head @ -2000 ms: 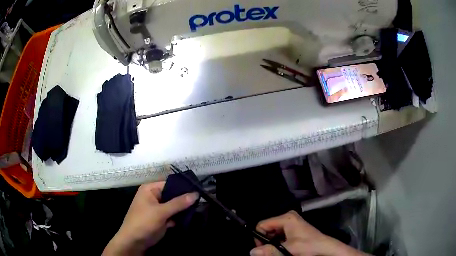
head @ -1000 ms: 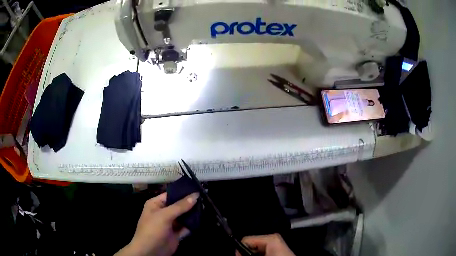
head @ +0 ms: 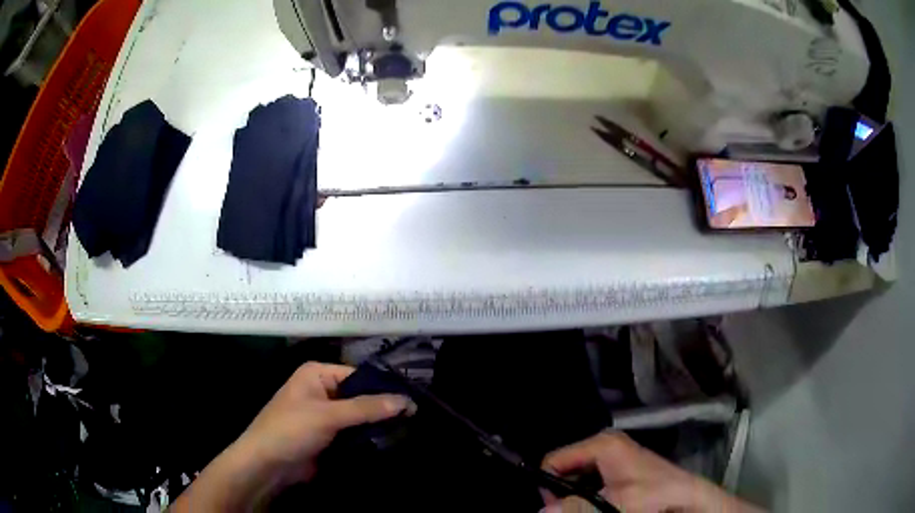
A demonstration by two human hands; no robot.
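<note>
My left hand (head: pixel 313 419) holds a small navy-black cut piece (head: pixel 369 384) between thumb and fingers, just below the table's front edge. My right hand (head: pixel 617 471) grips the handles of long black fabric shears (head: pixel 480 437), low and right of the left hand. The shears point up and left, and their blades lie along the right side of the cut piece. The tips are hard to make out against the dark background. Two dark stacks of cut pieces lie at the left of the table, one fanned (head: pixel 130 185) and one straighter (head: pixel 271 182).
The white table (head: pixel 482 245) has a ruler along its front edge. A white "protex" sewing machine (head: pixel 702 60) stands behind. Red and dark thread snips (head: pixel 639 150), a lit smartphone (head: pixel 758 194) and dark fabric scraps (head: pixel 875 190) lie at the right. An orange basket (head: pixel 50 130) stands at the left.
The view has shifted, so the table now sits higher in the picture than a second ago. The shears lie at a flatter slant, and more of my right hand shows.
</note>
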